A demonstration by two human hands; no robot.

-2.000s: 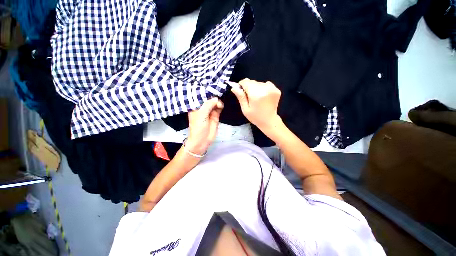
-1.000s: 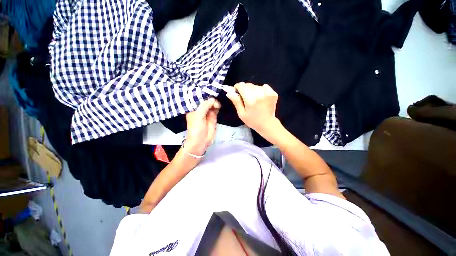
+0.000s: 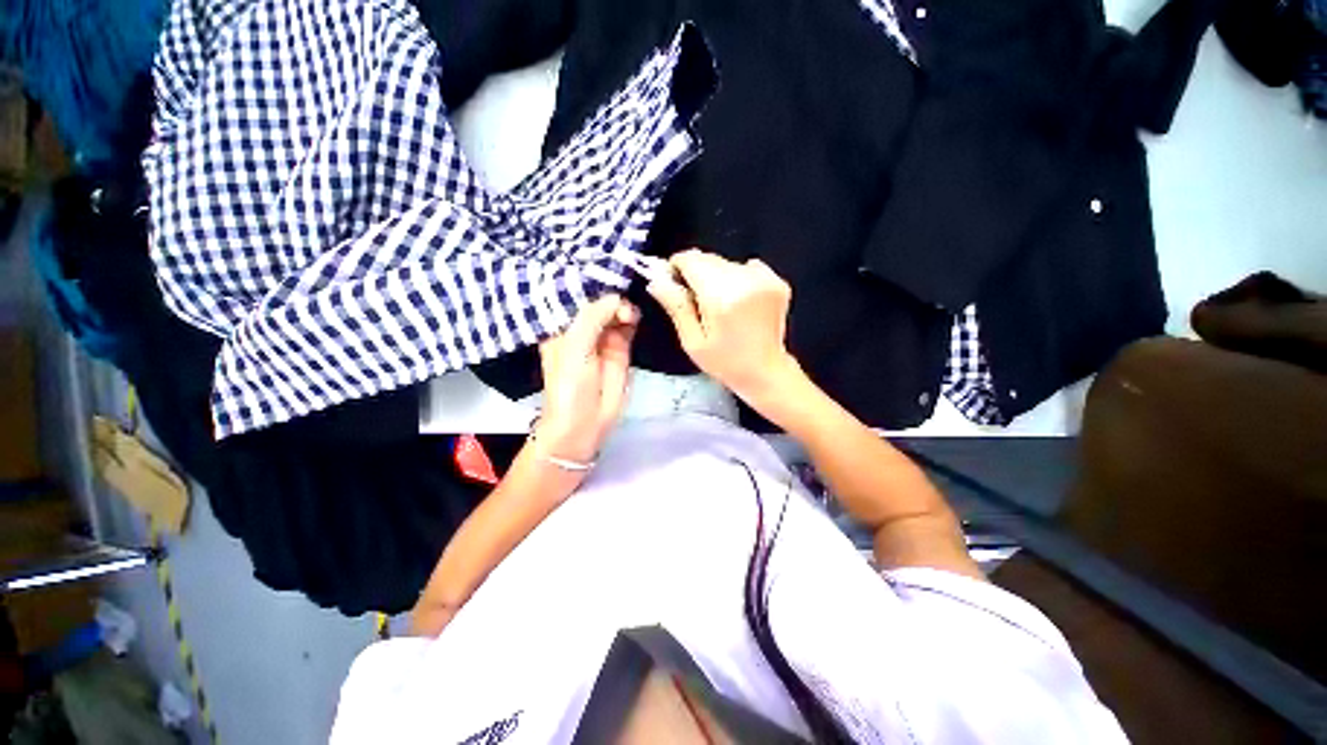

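A navy-and-white gingham garment [image 3: 342, 218] lies bunched across the left of the table, its edge running to my hands. My left hand [image 3: 588, 376] pinches that edge from below at its right end. My right hand [image 3: 728, 317] is just right of it, with thumb and forefinger closed at the garment's edge. A small pale tip shows at my right fingertips; I cannot tell if it is a tool or fabric. A black shirt [image 3: 1041, 218] with pale buttons and gingham inside lies to the right.
The white table [image 3: 502, 131] shows between garments. A black pile [image 3: 320, 510] hangs at its left edge, with turquoise-blue cloth [image 3: 88, 58] at the far left. A brown padded item [image 3: 1193, 451] stands at the right. A small red piece [image 3: 473, 459] lies by my left forearm.
My right hand has moved slightly left and down, closer to my left hand. The gingham's right end has shifted slightly left and down. My left hand has barely moved.
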